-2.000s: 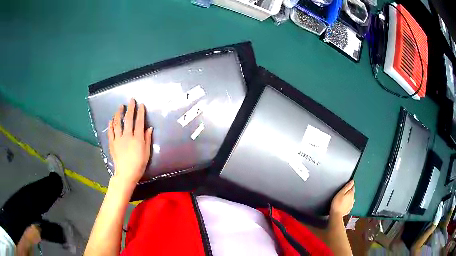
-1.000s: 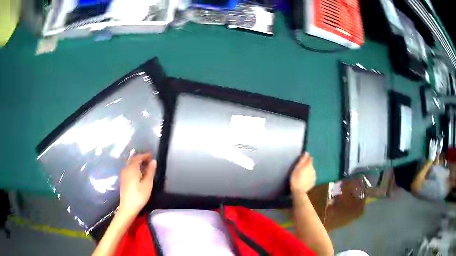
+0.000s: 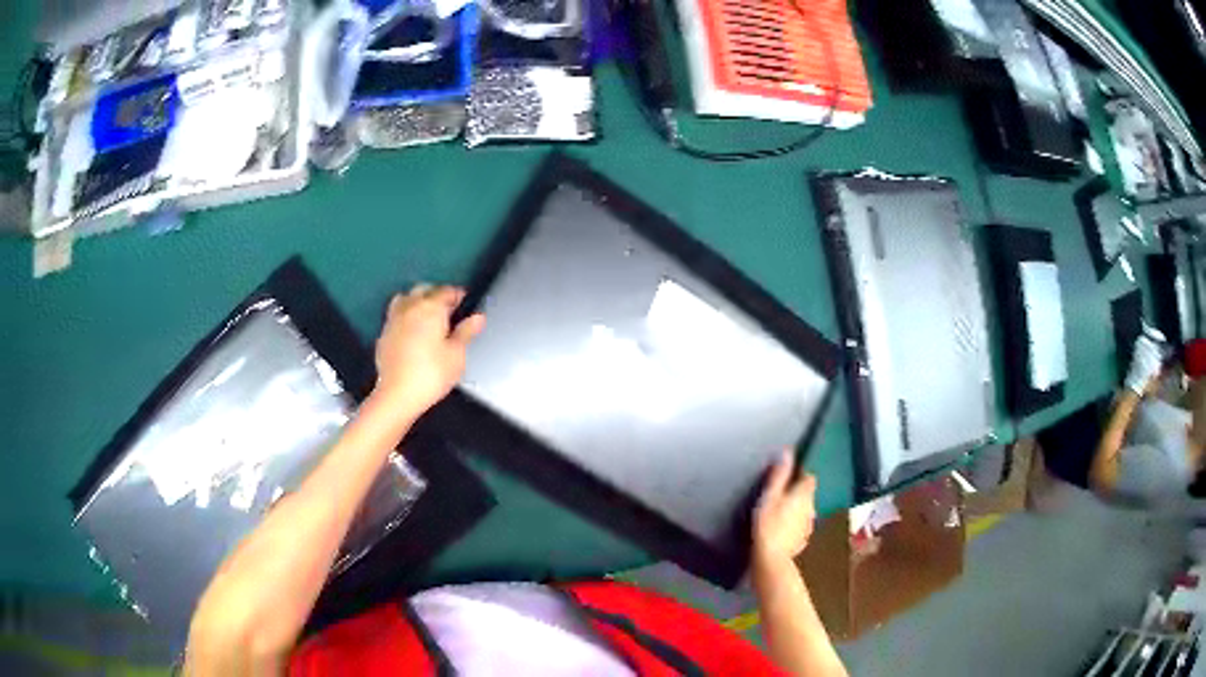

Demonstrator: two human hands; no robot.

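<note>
A grey-silver laptop [image 3: 622, 384] lies turned at an angle on a black foam pad [image 3: 708, 278] in front of me. My left hand [image 3: 426, 347] holds the upper left edge of laptop and pad. My right hand [image 3: 783, 513] holds their lower right edge. A white label patch and glare show on the lid. A second laptop [image 3: 218, 463] under shiny clear film lies at the left on its own black pad. My left forearm passes over it.
A film-covered laptop [image 3: 919, 318] lies at the right, with a small pale device [image 3: 1044, 324] beyond it. An organizer box [image 3: 172, 126], screw trays [image 3: 529, 103] and a red-orange vented box [image 3: 774, 60] line the back. An open cardboard box [image 3: 886, 562] stands below; another person [image 3: 1151, 450] is far right.
My left hand has moved from the film-covered laptop to the middle laptop's edge. The middle laptop and pad have turned clockwise, and their upper corner is farther from me. The camera view has shifted.
</note>
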